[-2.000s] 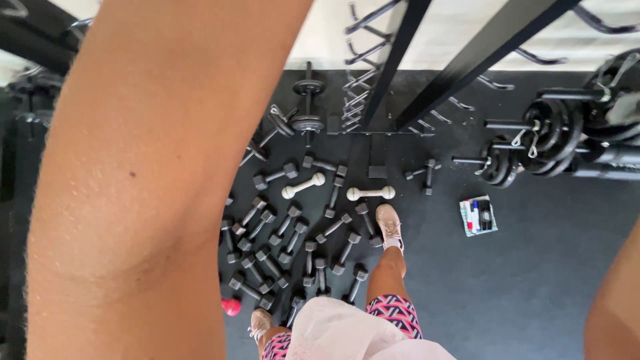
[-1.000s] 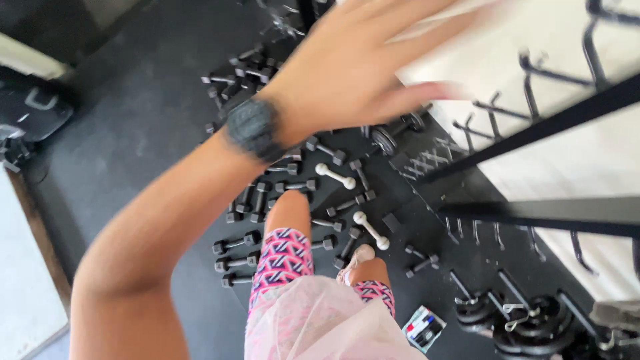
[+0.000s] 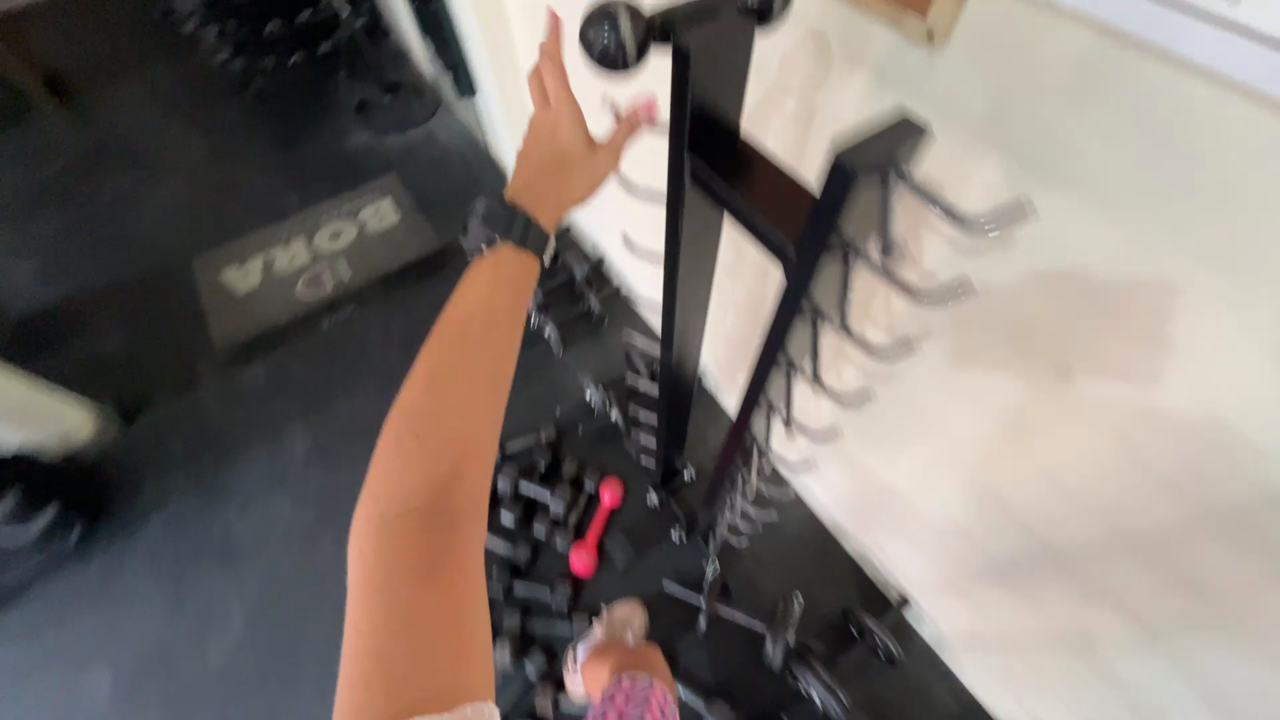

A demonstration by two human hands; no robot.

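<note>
My left hand point(image 3: 568, 150), with a dark watch point(image 3: 510, 228) on its wrist, is raised with its fingers apart and holds nothing. It is beside the upper part of a black metal rack point(image 3: 690, 250) with curved hooks; I cannot tell whether it touches the rack. Below, a pink dumbbell point(image 3: 597, 528) lies on the dark floor among several blurred black dumbbells point(image 3: 535, 590). My right hand is out of view.
A pale wall point(image 3: 1080, 420) stands behind the rack. Weight plates and a bar point(image 3: 720, 608) lie at the lower right. A grey mat point(image 3: 315, 260) bearing writing lies at the left. My shoe point(image 3: 605, 640) is close to the dumbbells.
My left arm has extended forward, and the hand is now beside the rack's upper part. The view has swung strongly, bringing the pink dumbbell and the mat into sight.
</note>
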